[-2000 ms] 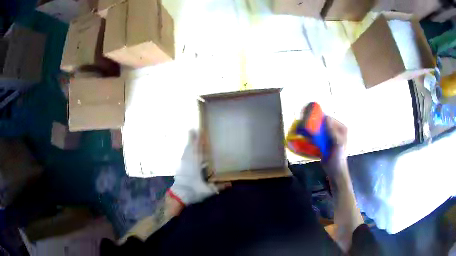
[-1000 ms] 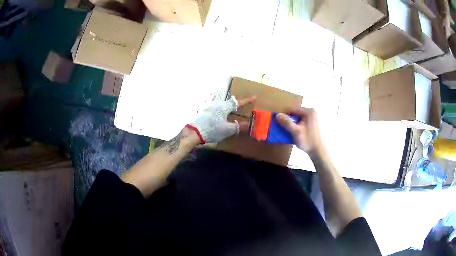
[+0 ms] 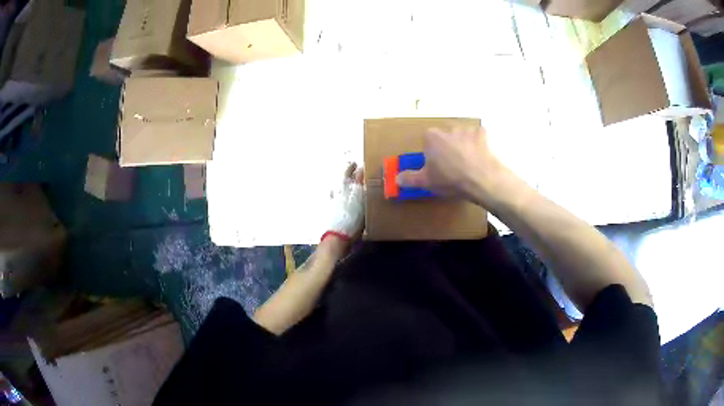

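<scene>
A brown carton [image 3: 460, 218] with its top flaps closed stands on the table in front of my body. My right hand [image 3: 456, 162], bare, holds the tape dispenser [image 3: 392, 178] on the carton top, its orange-red front end pointing left along the centre seam; the hand hides much of its blue body. My left hand [image 3: 348, 204], in a white glove with a red cuff, is upright against the carton's left side, fingers near the seam's left end. Whether it grips the carton is not clear. Tape is hard to make out.
Closed cartons [image 3: 168, 123] stand at the left table edge, others behind them. An open carton [image 3: 635, 75] with a pale inside stands at the right. The bright table [image 3: 274, 158] lies around the work. Larger cartons [image 3: 119, 365] stand on the green floor at lower left.
The carton's open top is now closed. Since one second ago my left hand has moved from the carton top to its left side, and the dispenser has shifted slightly left and up in the view.
</scene>
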